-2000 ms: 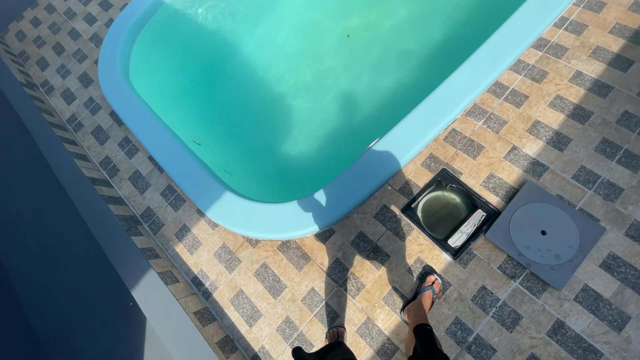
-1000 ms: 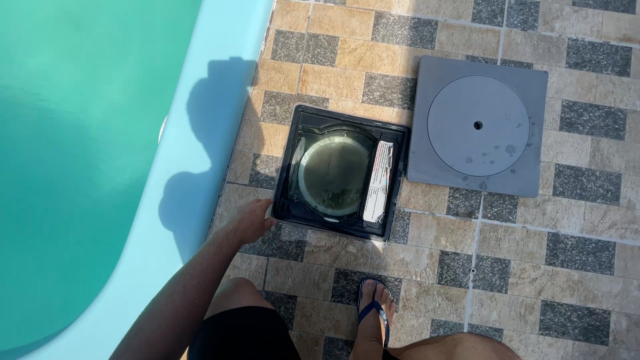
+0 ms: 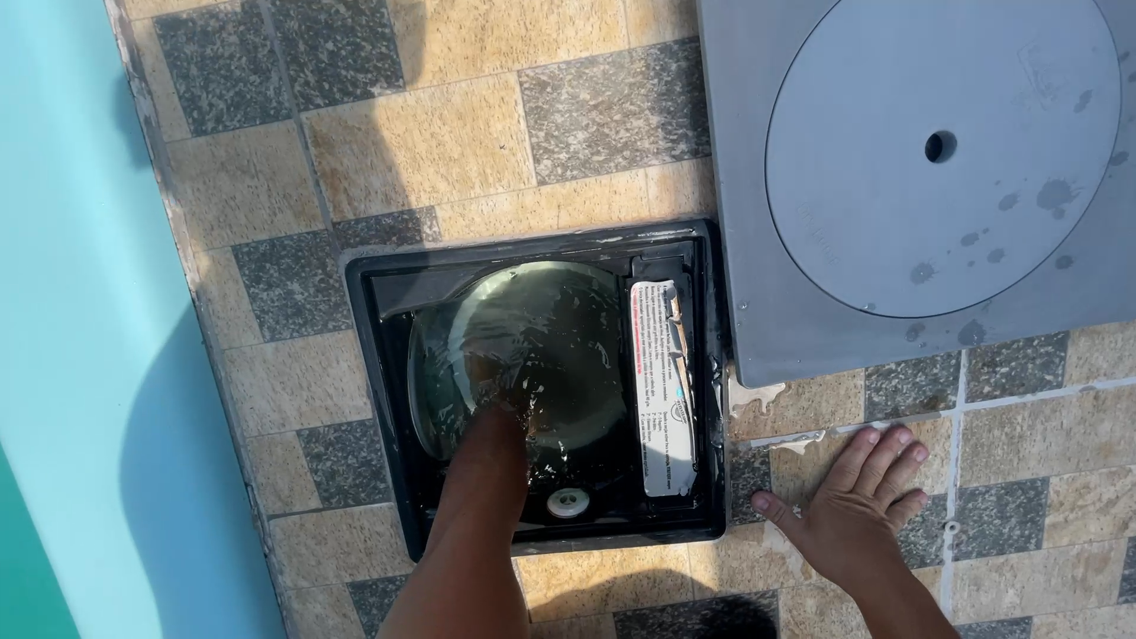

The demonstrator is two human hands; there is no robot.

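Observation:
A square black plastic skimmer box (image 3: 386,426) is set in the tiled deck, full of water, with a round pale opening (image 3: 470,311) inside. My left arm reaches down into that water; my left hand (image 3: 493,373) is a blurred brown shape below the surface, and its fingers and anything in them are hidden. Flat on the tiles to the right of the box rests my right hand (image 3: 848,524), fingers spread, holding nothing. A peeling printed label (image 3: 661,390) lines the box's right side. Near its lower edge is a small white round fitting (image 3: 568,502).
The grey square lid (image 3: 852,177), with a round centre plate and a hole, lies on the tiles at upper right, close to the box. Along the left runs the light-blue pool rim (image 3: 98,266), with green water (image 3: 27,568) at the lower left corner. Wet patches mark the tiles.
My left hand was at the box's lower left corner and is now under the water inside. My right hand has come into view on the tiles. The view is much closer to the box.

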